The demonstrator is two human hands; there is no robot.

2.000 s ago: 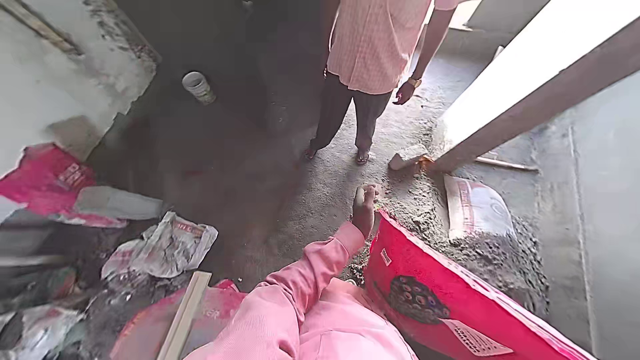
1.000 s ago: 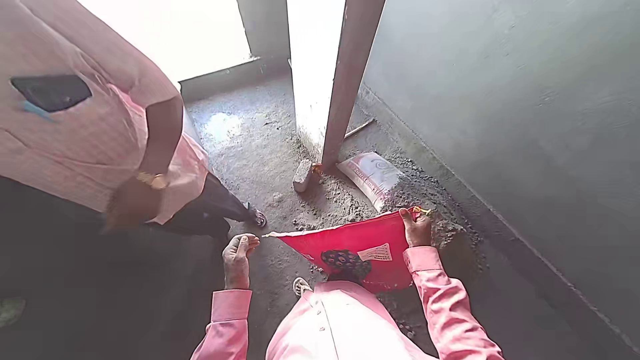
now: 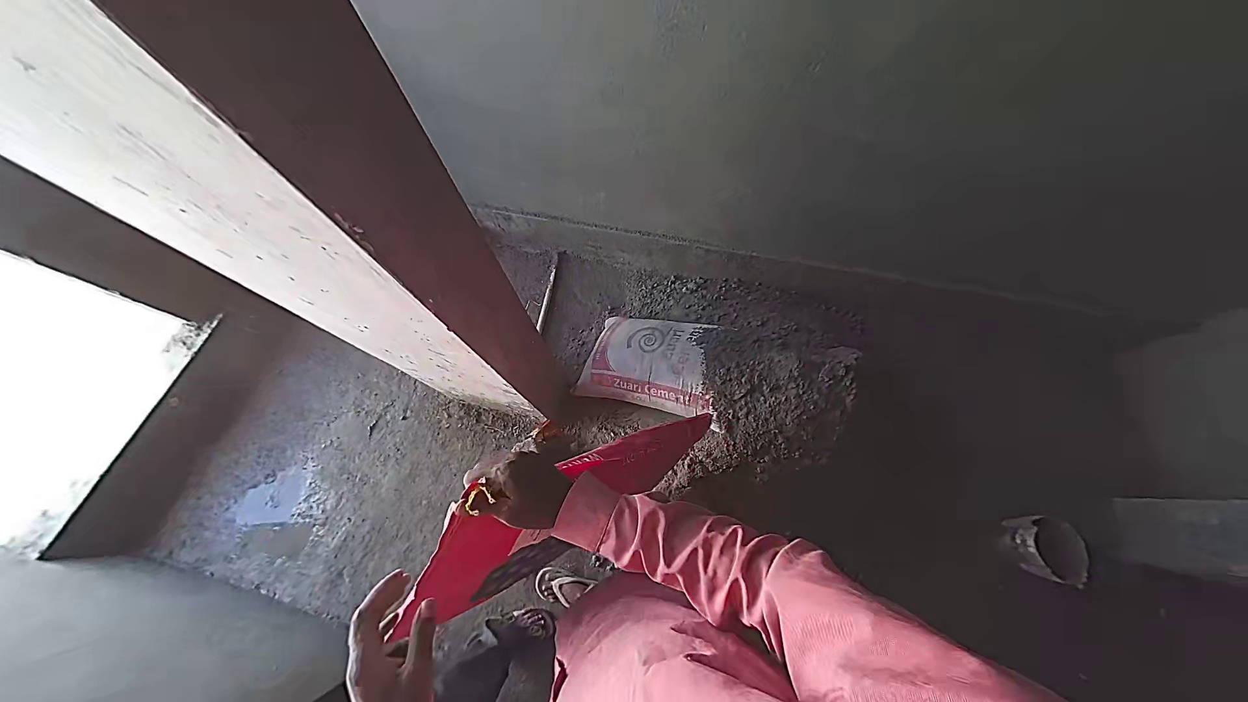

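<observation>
My right hand (image 3: 522, 487), in a pink sleeve, is closed on the gathered upper edge of a red sack (image 3: 463, 561), with yellow string at the fist. Part of the sack extends right, behind my wrist. At lower left, my left hand (image 3: 390, 639) has its fingers spread beside the sack's lower left edge; its sleeve is out of view. Beyond the sack, a white and red cement bag (image 3: 648, 366) lies on the floor, its right part under a heap of grey sand or mortar (image 3: 780, 400).
A tall post (image 3: 419, 244) rises just beyond my right hand. Behind it lies a thin rod (image 3: 548, 292) near the grey wall (image 3: 780, 146). A round container (image 3: 1048, 551) lies at right. Another person's dark-trousered leg (image 3: 497, 658) is close by at the bottom.
The view has swung strongly. Both my hands held the sack's upper corners a second ago; now my left fingers are spread apart and the sack hangs folded from my right hand.
</observation>
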